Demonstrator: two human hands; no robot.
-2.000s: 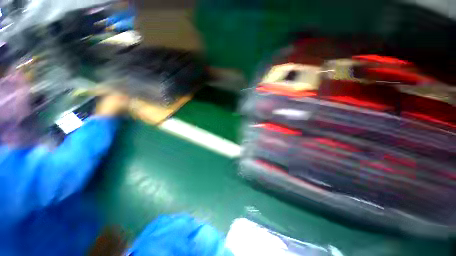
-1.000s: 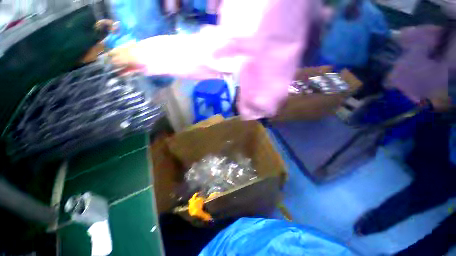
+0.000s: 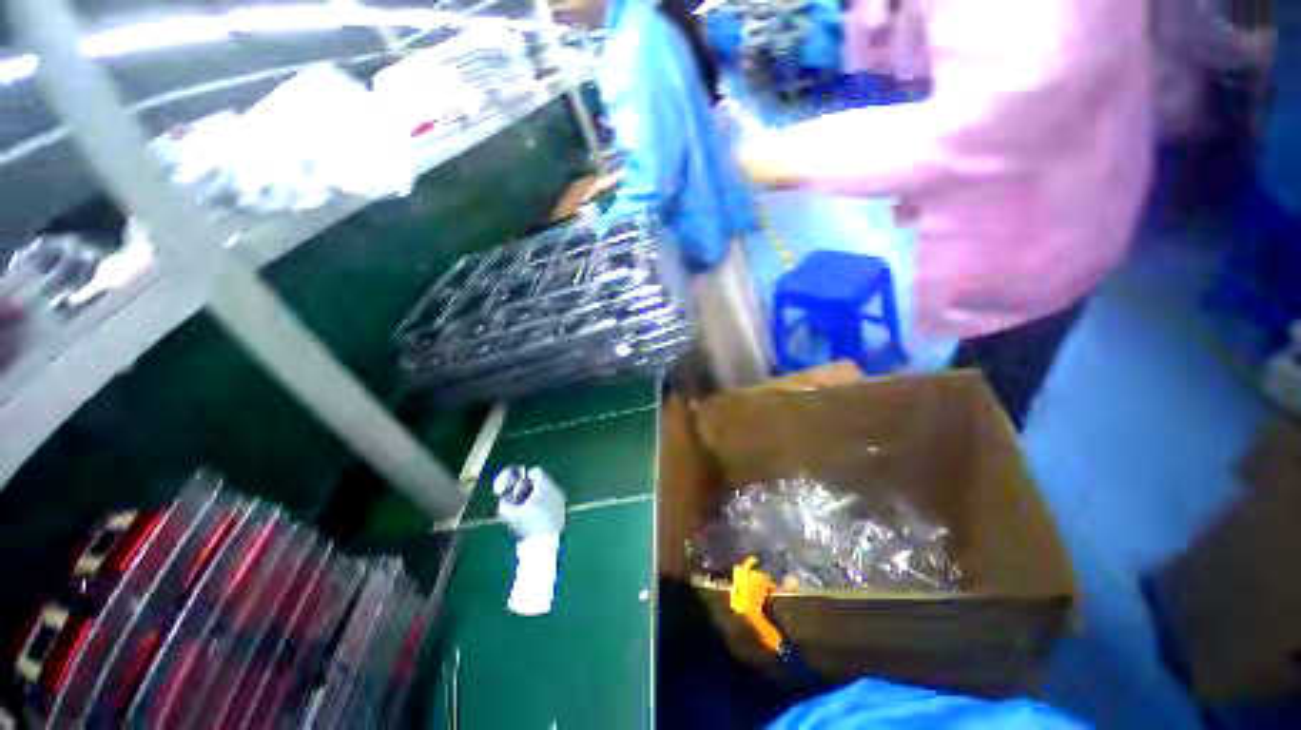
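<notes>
Neither of my hands is in view; a blue smock part shows at the bottom edge. In front of me an open cardboard box (image 3: pixel 885 628) beside the bench holds crumpled clear plastic (image 3: pixel 835 535). An orange-yellow handled tool (image 3: pixel 756 606) hangs at the box's near left edge. A small white roll (image 3: pixel 528 502) stands on the green bench mat (image 3: pixel 592 556), with a white strip (image 3: pixel 534 575) trailing from it. A stack of clear trays with red and black contents (image 3: pixel 214 613) is at the lower left.
A stack of grey-looking clear trays (image 3: pixel 549 307) stands farther along the bench. A slanting metal post (image 3: pixel 307 371) crosses the left side below a shelf with white bags (image 3: pixel 286 143). A person in pink (image 3: pixel 1027 171) and one in blue (image 3: pixel 664 129) stand beyond, near a blue stool (image 3: pixel 835 297).
The view has turned left. The box, tool and roll now sit farther right in the picture, and the red and black tray stack and overhead shelf have come in at left.
</notes>
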